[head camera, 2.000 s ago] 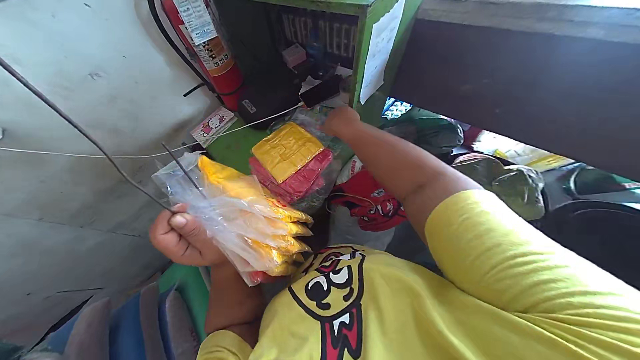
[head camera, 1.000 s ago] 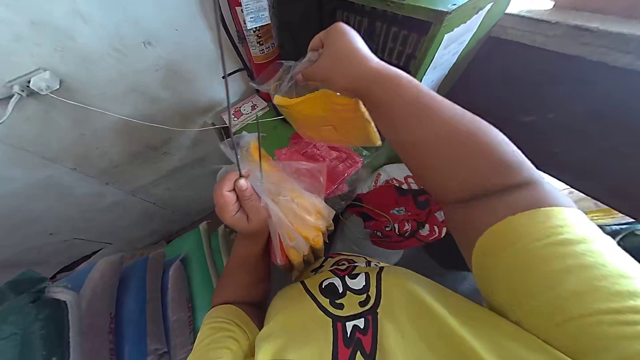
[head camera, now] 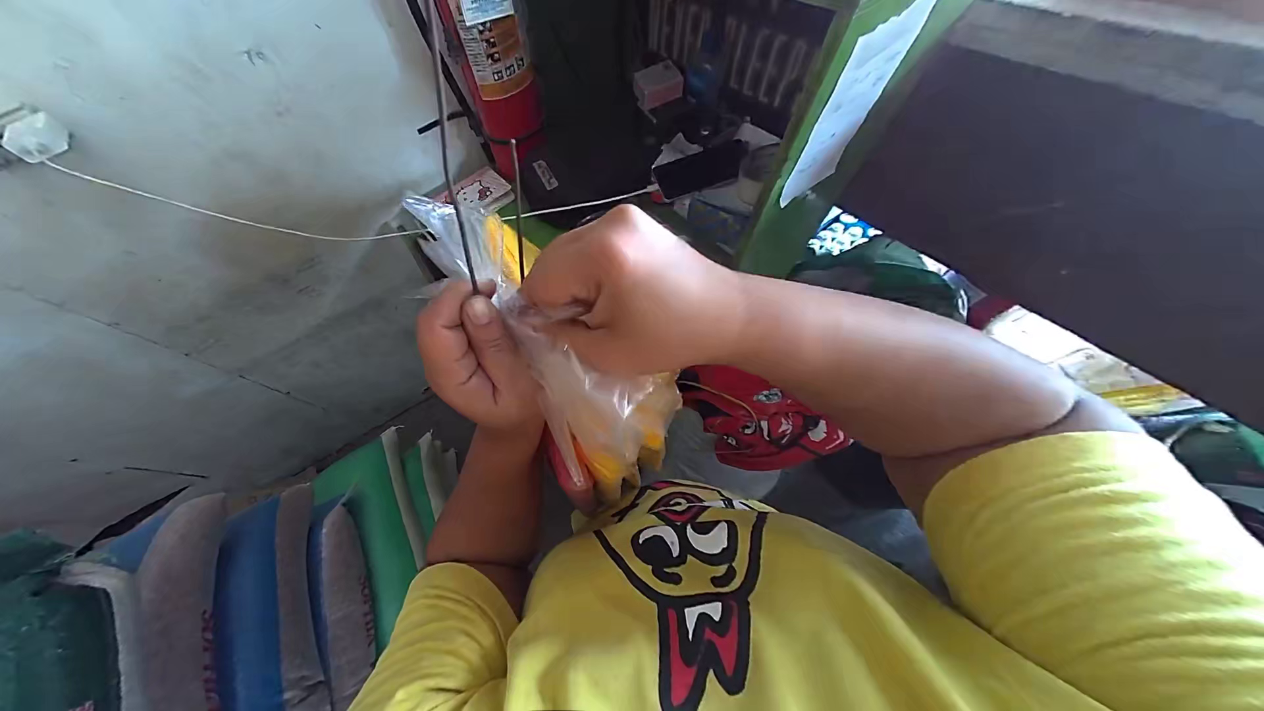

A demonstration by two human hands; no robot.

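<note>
Clear plastic bags with yellow contents (head camera: 583, 395) hang bunched on a bent metal wire hook (head camera: 447, 148), whose thin tip rises just right of the longer shaft. My left hand (head camera: 479, 351) grips the hook's lower part, with the thumb against the shaft. Close beside it, my right hand (head camera: 632, 286) is closed on the gathered top of a plastic bag near the hook's tip. Whether that bag is threaded on the wire cannot be told, as my fingers cover it. Something red shows low in the bunch.
A fire extinguisher (head camera: 504, 89) stands by the wall, a white cord (head camera: 237, 227) running in front. A black phone (head camera: 696, 170) lies beyond my right hand. Blue and green sacks (head camera: 252, 592) stand at lower left, and a red printed bag (head camera: 760, 420) sits below my right forearm.
My right hand went from the far side of the green surface, lifted a yellow packet in a clear bag, and has come down to the hook beside my left hand.
</note>
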